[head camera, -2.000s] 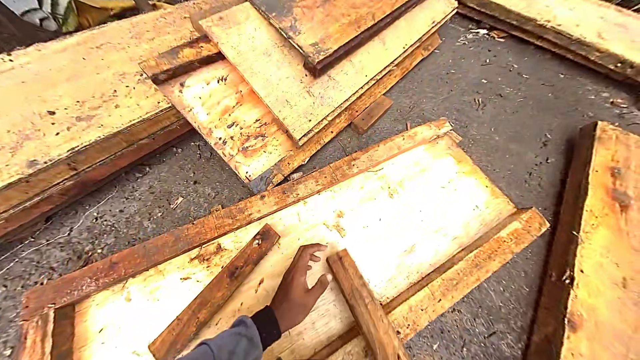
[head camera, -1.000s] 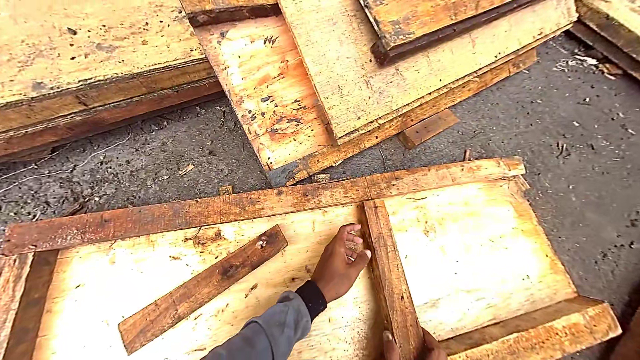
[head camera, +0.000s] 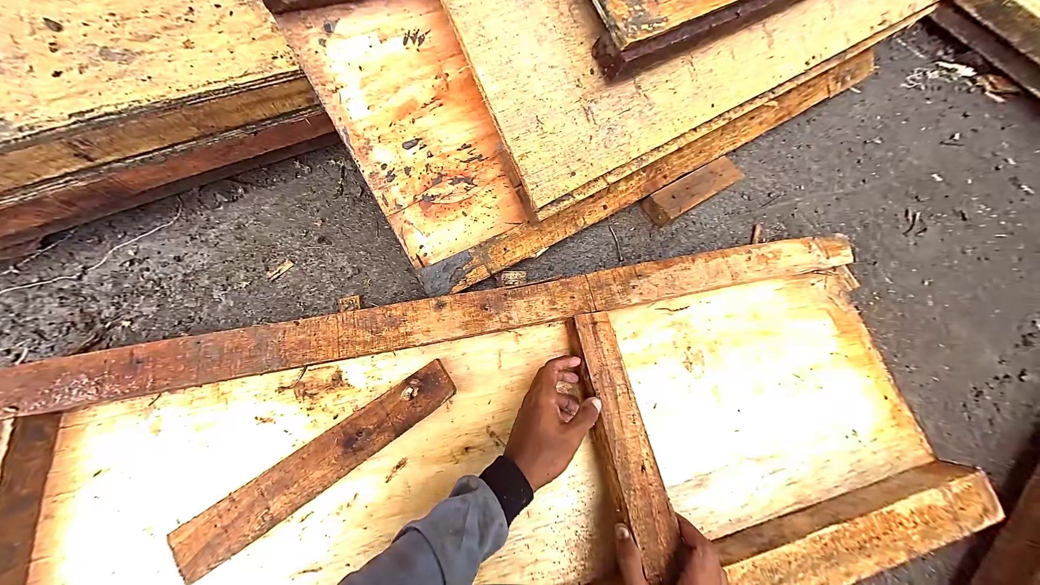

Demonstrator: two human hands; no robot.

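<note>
A wooden batten [head camera: 630, 439] lies crosswise on a plywood panel [head camera: 747, 366], its far end against the long wooden rail [head camera: 455, 313] on the panel's far edge. Beside the batten's left side is my left hand [head camera: 552, 422], fingers curled and apart, the thumb tip touching its edge. Low in the view, my right hand [head camera: 662, 556] grips the batten's near end from both sides, mostly cut off by the frame. A second, loose-looking batten [head camera: 313, 471] rests diagonally on the panel to the left, with a small pale spot near its upper end.
Stacked plywood panels [head camera: 691, 106] lie beyond the rail, with another stack [head camera: 146, 89] at upper left. A short wood offcut [head camera: 691, 191] sits on the dark, gritty ground [head camera: 959, 268]. A wooden edge piece [head camera: 861, 520] runs along the panel's near right side.
The batten right of my left hand has been shifted up against the far rail and stands more crosswise. My right hand has come into view, holding its near end. The view has moved closer.
</note>
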